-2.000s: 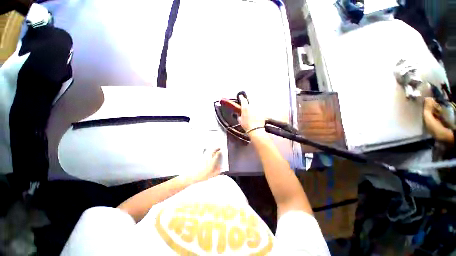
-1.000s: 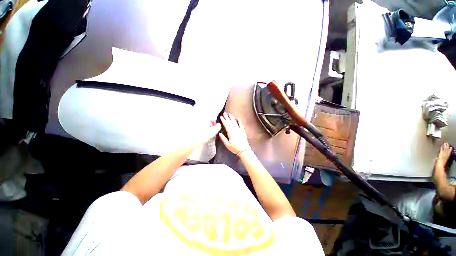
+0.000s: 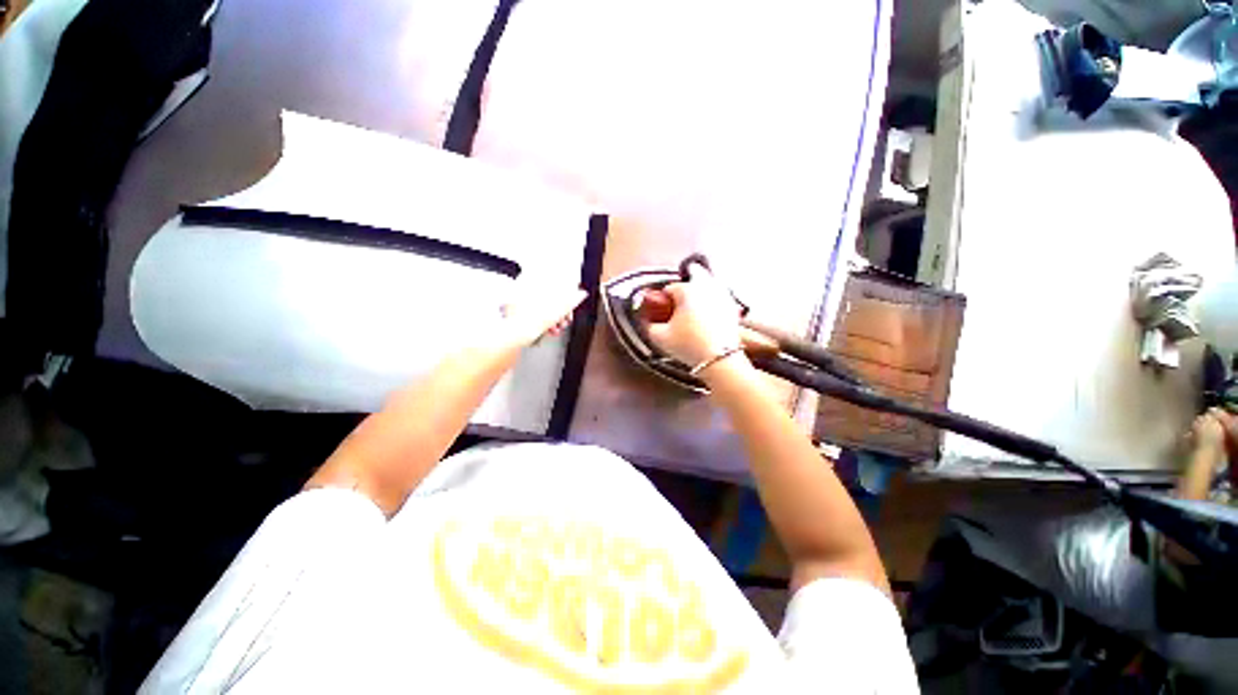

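A pale garment panel (image 3: 326,319) lies flat on the ironing table, its curved end to the left. A dark stripe (image 3: 353,238) runs along it. A straight dark band (image 3: 581,326) lies across its square end. My left hand (image 3: 543,315) rests on the panel just left of the band; whether its fingers pinch the cloth is unclear. My right hand (image 3: 692,323) grips the steam iron (image 3: 638,326) by its handle, with the iron's tip at or beside the band's right edge.
Black and pale cloth (image 3: 82,149) is heaped at the left. Another pale panel (image 3: 652,122) lies at the far side. A brown iron rest (image 3: 889,360) is at the table's right edge. A dark hose (image 3: 978,432) runs right. A white worktable (image 3: 1059,272) and another person's hand (image 3: 1202,455) are at the right.
My right hand has left the panel's end and taken hold of the iron, which has moved left toward the band. The dark band now shows flat and straight. My left hand has shifted slightly left.
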